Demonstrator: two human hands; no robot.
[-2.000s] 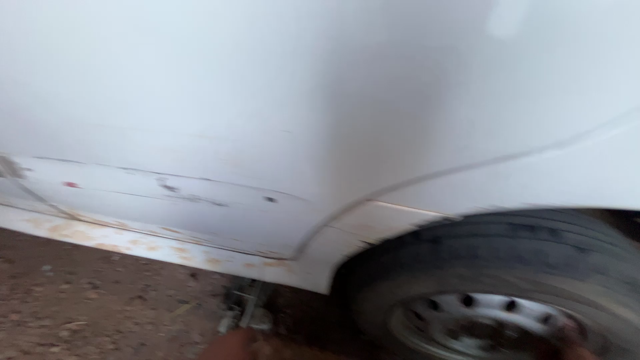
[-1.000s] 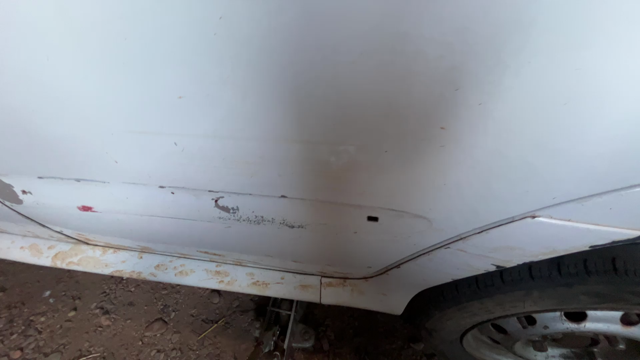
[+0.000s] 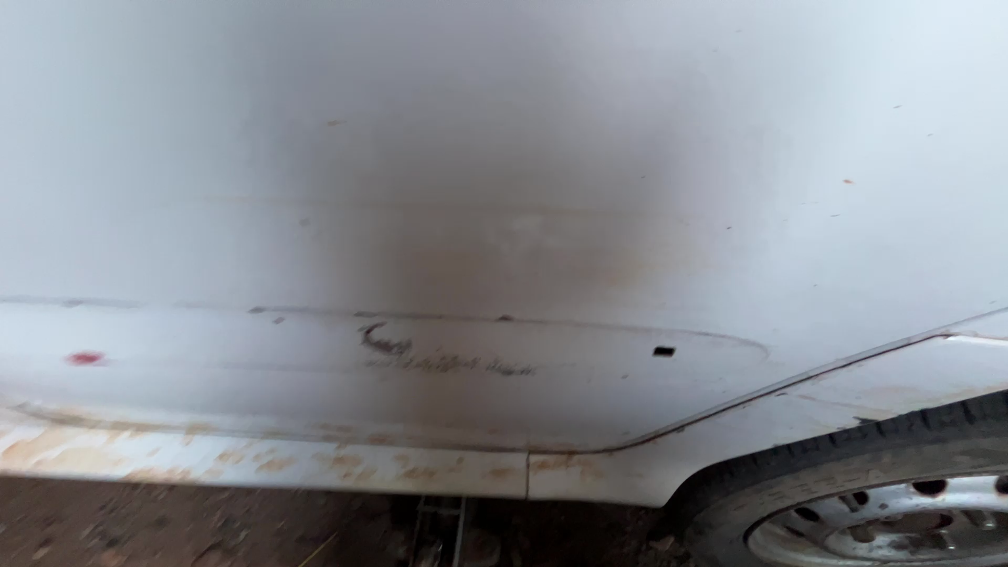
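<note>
Neither my left hand nor my right hand shows in the head view. A white car door panel fills most of the view, with scratches, chipped paint and a small red mark. Below it runs a mud-stained rocker panel. At the lower right sits a wheel with a black tire and a silver steel rim. Under the sill, a metal frame that looks like a car jack is partly hidden by the car and cut off by the lower edge.
Brown dirt ground with small stones lies beneath the car at the lower left. The car body's lower edge and the wheel bound the low space around the metal frame.
A blurred, skin-toned shape at the bottom edge two seconds ago, perhaps a hand, is out of view now. The view has shifted along the car.
</note>
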